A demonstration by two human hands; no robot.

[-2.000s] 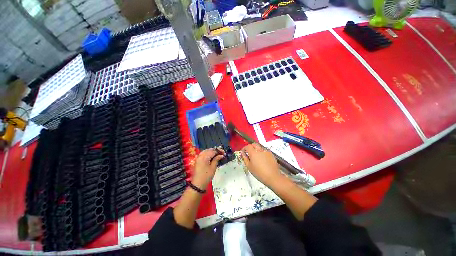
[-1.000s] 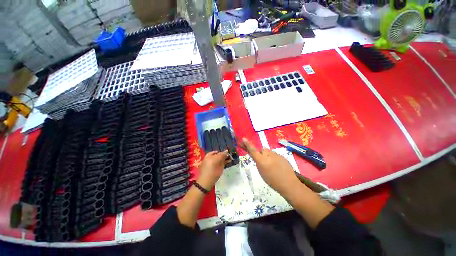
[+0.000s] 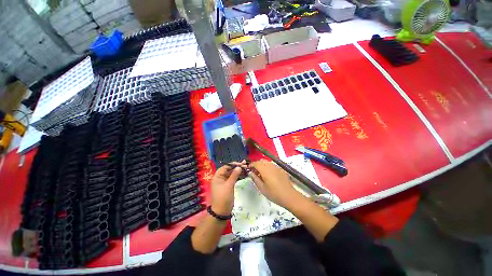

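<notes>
My left hand point(image 3: 224, 186) and my right hand point(image 3: 273, 182) meet at the fingertips just in front of the blue parts bin point(image 3: 236, 125). Both pinch a small dark part point(image 3: 243, 166), mostly hidden by the fingers; I cannot tell its exact shape. Several black tubular housings point(image 3: 229, 148) lie side by side in the bin, their near ends hidden by my hands. A hammer point(image 3: 291, 171) lies slantwise on the bench, just right of my right hand. The stained floral work pad point(image 3: 253, 210) lies under my hands.
Rows of black housings point(image 3: 121, 172) cover the left bench. A metal post point(image 3: 214, 64) stands behind the bin. A backing sheet point(image 3: 299, 112) with black oval pads and a utility knife point(image 3: 322, 160) lie to the right. Grid trays point(image 3: 116, 91), boxes point(image 3: 291, 45) and a green fan point(image 3: 426, 20) stand farther back.
Compared with one second ago, my right hand is off the hammer, which now lies on the bench. My right fingertips have come in to meet my left ones.
</notes>
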